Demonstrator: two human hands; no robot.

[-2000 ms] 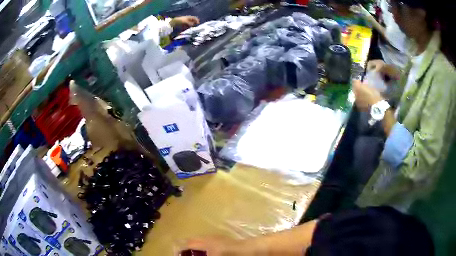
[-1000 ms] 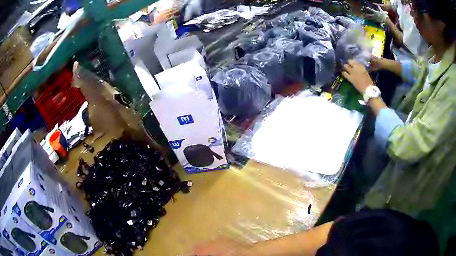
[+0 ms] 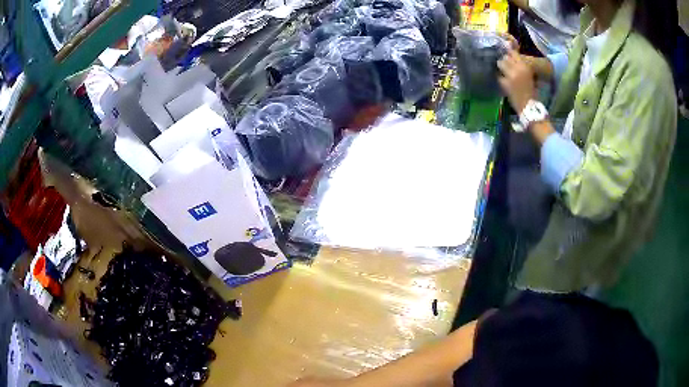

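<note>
My right forearm reaches in from the lower right, below a black sleeve; my right hand is cut off by the bottom edge. My left hand is out of the picture. A tangled heap of black cables (image 3: 155, 321) with silver plugs lies on the tan tabletop (image 3: 302, 321). Open white retail boxes (image 3: 198, 227) with loose flaps stand behind it, the front one showing a blue logo and a dark product picture. White boxes (image 3: 49, 351) stand at the lower left, cut off by the frame.
A glossy white stack of flat plastic bags (image 3: 404, 185) lies at the far right of the table. Dark bagged speakers (image 3: 287, 136) cover the neighbouring bench. Another person (image 3: 604, 151) stands at right, holding a bagged dark item (image 3: 480, 64). An orange item (image 3: 47, 276) lies behind the cables.
The view has shifted, so the boxes and cables sit further left and the left stack shows less. My right hand has gone out past the bottom edge. The other person holds the bagged item higher.
</note>
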